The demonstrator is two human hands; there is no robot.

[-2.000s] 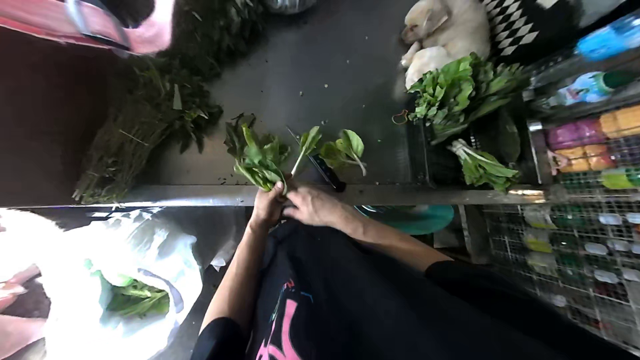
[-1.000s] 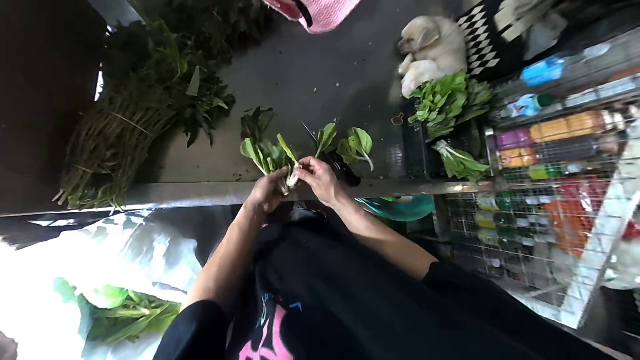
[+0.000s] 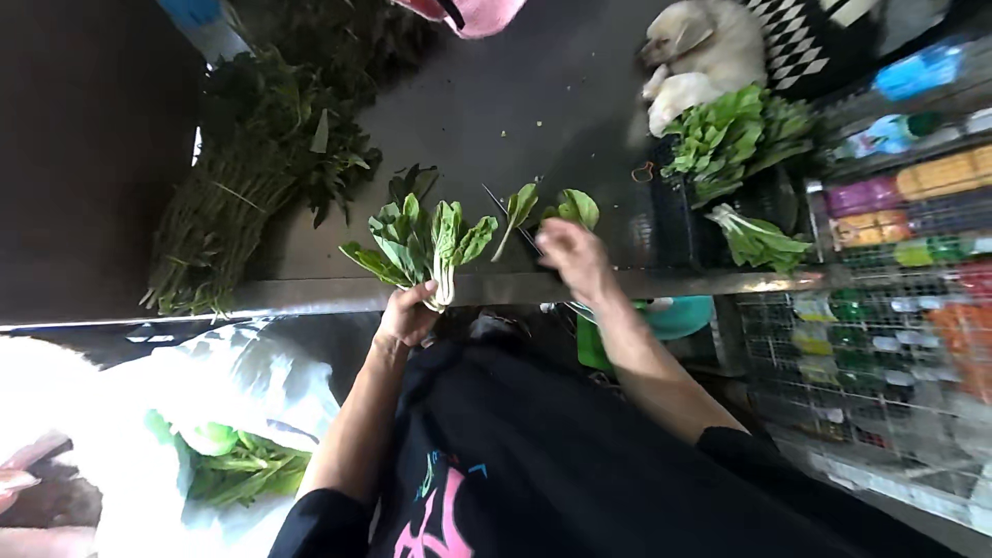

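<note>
My left hand (image 3: 411,314) grips a bunch of leafy greens (image 3: 446,260) with pale stems, at the front edge of the dark table. My right hand (image 3: 572,256) is blurred, over the table edge beside a round green leaf (image 3: 579,208); whether it touches anything is unclear. Between the hands a single loose leaf (image 3: 521,205) lies on the table, next to a thin dark blade or stick (image 3: 496,198). Behind the bunch lies a darker wilted leaf (image 3: 412,183).
Long-stemmed greens (image 3: 232,186) are heaped at the left. A puppy (image 3: 709,46) lies at the back right, beside leafy greens (image 3: 721,139) on a dark crate. Wire racks of bottles (image 3: 852,341) stand right. A white plastic bag (image 3: 256,372) with greens is below left.
My right hand has left the bunch and moved right, toward the loose leaves. My left hand still holds the bunch, whose leaves now fan out more.
</note>
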